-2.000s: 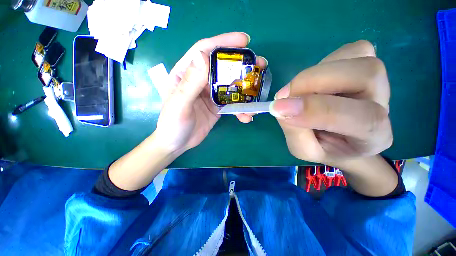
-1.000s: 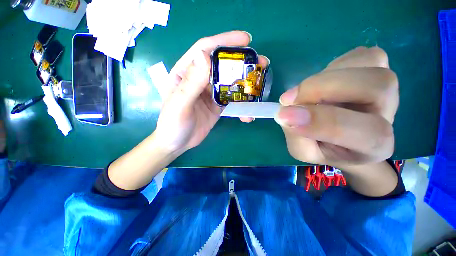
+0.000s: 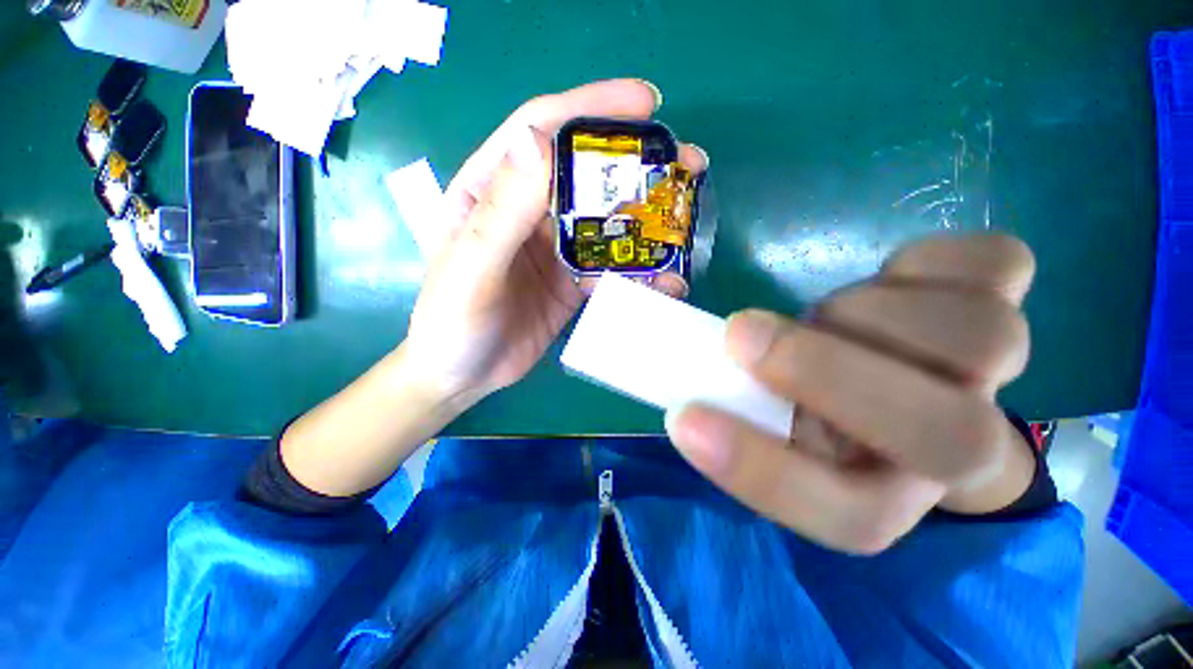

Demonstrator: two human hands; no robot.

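My left hand (image 3: 484, 261) holds an open watch case (image 3: 605, 196), its inside facing up. A pale battery, gold parts and an orange display flex cable (image 3: 665, 212) show in it. The display seems to lie beneath or beside the case at its right, mostly hidden. My right hand (image 3: 864, 392), slightly blurred, pinches a white cleaning paper (image 3: 667, 350) between thumb and finger. The paper's broad face shows, and its upper left corner is close to the lower edge of the case; I cannot tell if they touch.
On the green bench (image 3: 811, 79) at left are a smartphone (image 3: 238, 209), a pile of white papers (image 3: 321, 65), a white bottle (image 3: 157, 33), set-aside open watches (image 3: 121, 131) and a black pen (image 3: 68, 271). A blue bin (image 3: 1164, 314) stands at the right edge.
My right hand has moved down and turned the paper from edge-on to broad face. The red clamps below the bench are now mostly hidden by it. My left hand and the case have barely moved.
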